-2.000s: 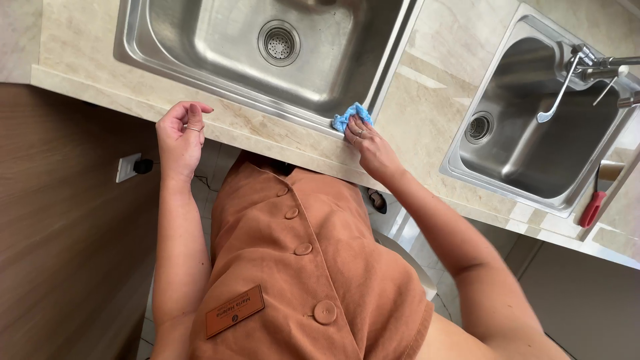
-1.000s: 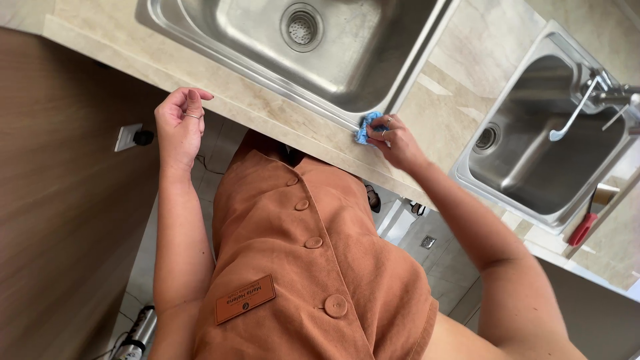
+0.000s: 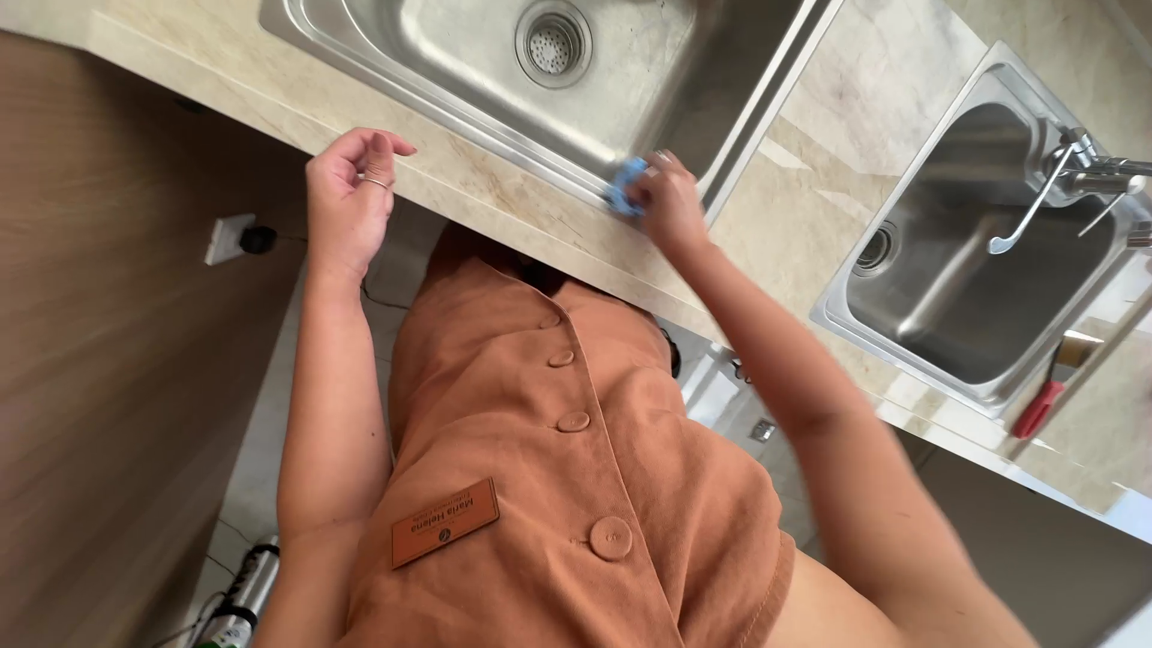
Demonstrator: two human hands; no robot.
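Note:
My right hand [image 3: 670,198] grips a crumpled blue cloth [image 3: 626,186], blurred, against the near right rim of a large stainless steel sink [image 3: 504,148]. The sink's round drain strainer [image 3: 552,49] lies beyond the hands. Raised near the front edge of the marble-look countertop [image 3: 504,184], my left hand [image 3: 355,193] has its fingers loosely curled, a ring on one of them. No object shows in it.
A smaller steel sink [image 3: 954,297] with a chrome faucet [image 3: 1093,175] is at the right. A red-handled brush [image 3: 1044,405] lies beside it. A wooden panel [image 3: 117,315] with a socket and black plug [image 3: 257,239] stands at the left. A metal cylinder [image 3: 243,589] is on the floor.
My right hand has moved slightly along the sink's near right corner, still holding the blue cloth. The left hand stays raised in much the same pose.

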